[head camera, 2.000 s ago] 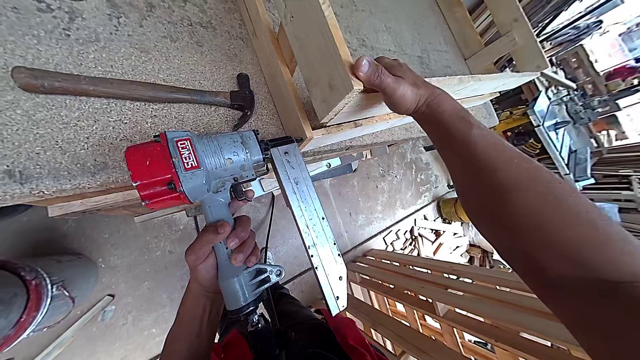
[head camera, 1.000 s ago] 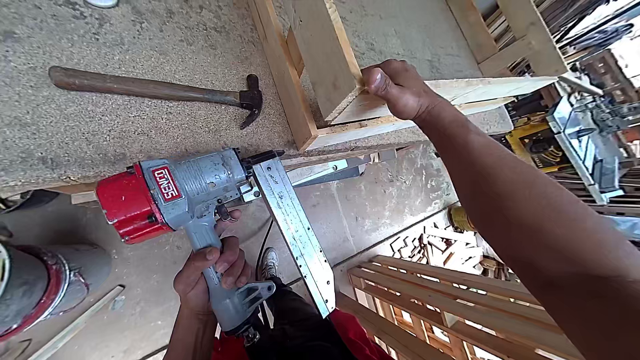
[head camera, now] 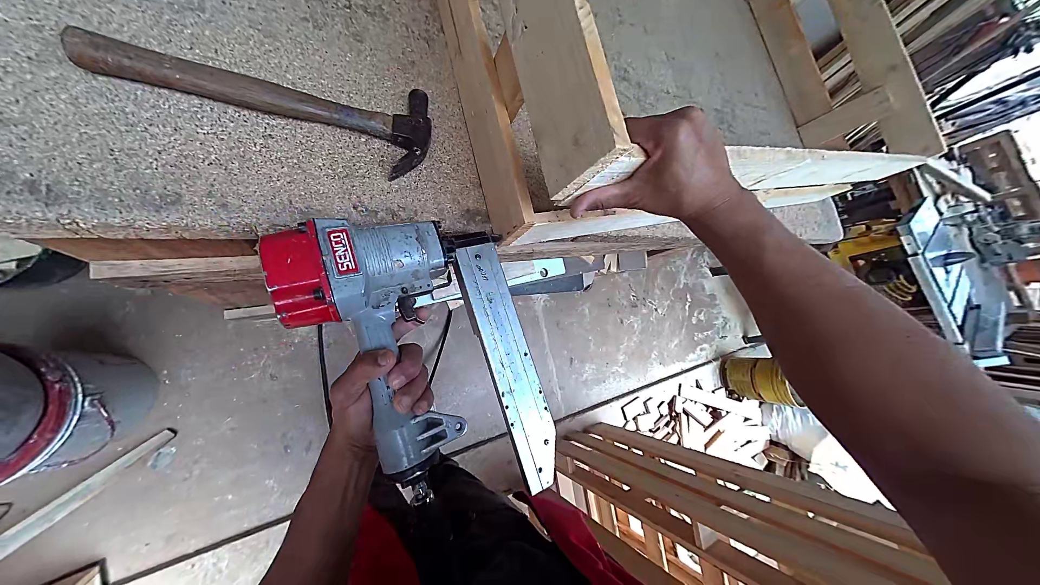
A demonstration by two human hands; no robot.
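My left hand (head camera: 386,386) is closed round the grip of a red and grey Senco pneumatic nailer (head camera: 390,264), one finger by its trigger. The nailer's nose meets or nearly meets the near corner of a wooden frame (head camera: 479,122); contact cannot be told. My right hand (head camera: 670,166) grips the upper edge board (head camera: 812,166) of that frame beside its corner, the thumb low near the end of a wide board (head camera: 565,89). A claw hammer (head camera: 244,91) with a wooden handle lies on the particleboard bench top (head camera: 203,179), left of the frame.
Slatted wooden frames (head camera: 731,496) stand at the lower right, near a pile of wood offcuts (head camera: 691,418). A bucket (head camera: 77,406) and a wood strip (head camera: 89,491) are on the floor at left. A yellow and grey machine (head camera: 918,252) stands at right.
My right hand has shifted its hold on the board, and its thumb now reaches lower at the corner. My left hand still holds the nailer, its nose close to the frame's corner.
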